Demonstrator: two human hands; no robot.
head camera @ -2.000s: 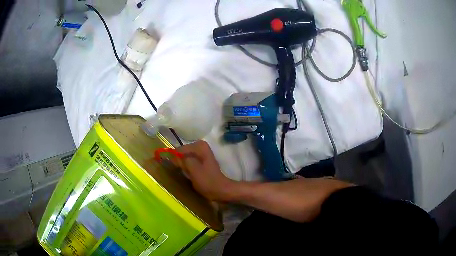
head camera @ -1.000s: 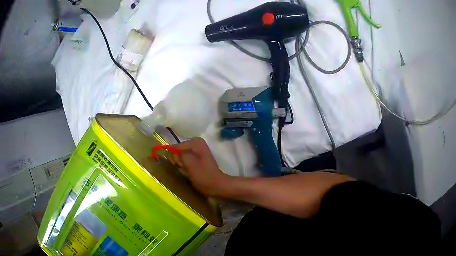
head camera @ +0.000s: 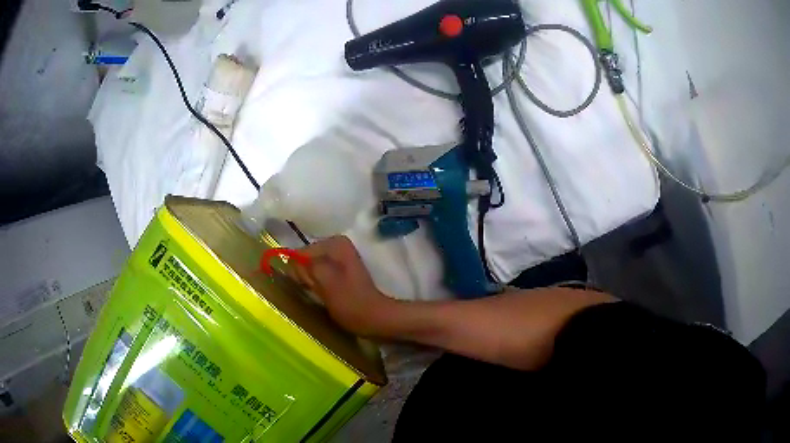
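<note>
A large yellow-green metal can point(head camera: 208, 320) fills the lower left, tilted, its brown top facing up and right. My right hand point(head camera: 333, 277) is closed on the red-orange carry handle point(head camera: 281, 258) on the can's top. A cloudy white plastic bottle point(head camera: 320, 190) is beside the can's upper edge, its neck close to the can's top corner; whether they touch is unclear. The grey and teal spot cleaning gun point(head camera: 446, 216) lies right of the bottle. My left hand is not in view.
A black hair dryer point(head camera: 442, 35) lies on the white cloth point(head camera: 572, 164) above the gun. A green air blow gun point(head camera: 599, 30) on a pale hose is at the upper right. A padded roll point(head camera: 227, 91) and a black cord point(head camera: 186, 95) are at the upper left.
The hair dryer, gun, blow gun and bottle have shifted slightly up and left in the view. The can and my right hand on its handle stay almost the same.
</note>
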